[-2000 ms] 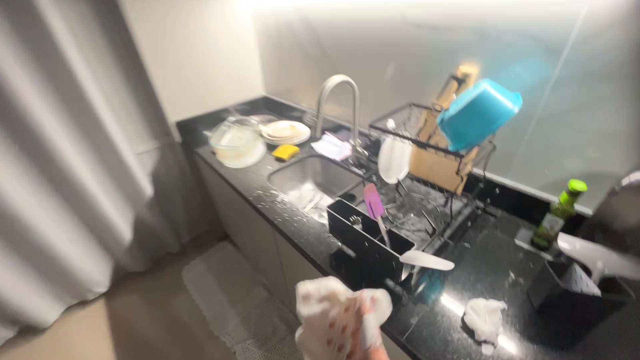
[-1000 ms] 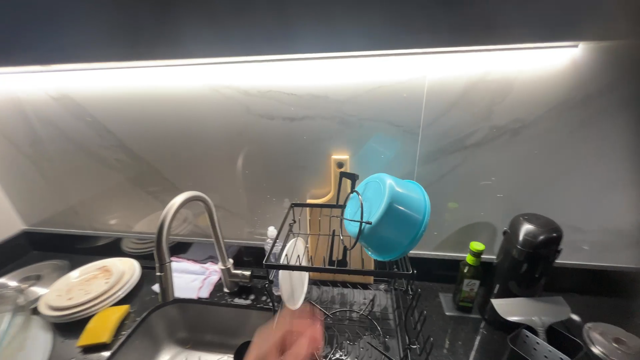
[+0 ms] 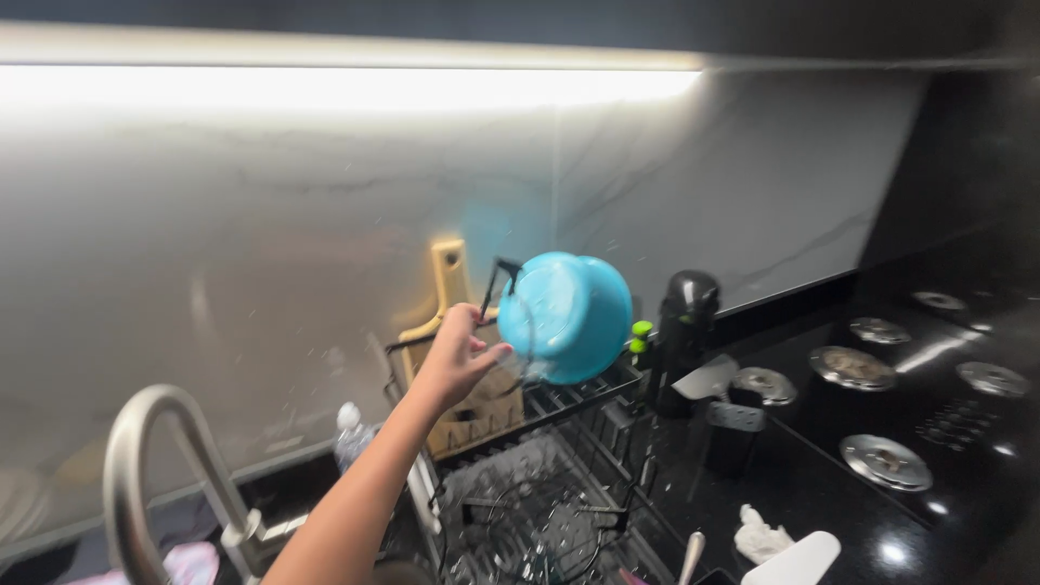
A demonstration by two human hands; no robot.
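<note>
My left hand [image 3: 459,357] reaches up from below to the upper tier of a black wire dish rack [image 3: 569,406]. Its fingertips are at the lower end of a thin black wire piece [image 3: 490,288] with a ring; blur hides whether they grip it. Just right of the fingers, a light blue plastic basin [image 3: 565,317] rests tilted on its side on the rack. Behind the hand, a wooden cutting board with a handle [image 3: 451,280] leans upright. On the rack's wet lower tier are wire holders [image 3: 544,508]. My right hand is out of view.
A curved metal faucet [image 3: 162,406] and a clear bottle [image 3: 351,435] are at left. To the right stand a green-capped bottle [image 3: 640,337], a black flask [image 3: 686,325], a black utensil holder [image 3: 731,439] and a gas hob [image 3: 886,463]. Crumpled white paper [image 3: 760,536] lies nearer.
A hand low in front of the rack one second ago is now higher, beside the basin and wire piece. The white plate there is no longer clearly visible. The view has turned strongly.
</note>
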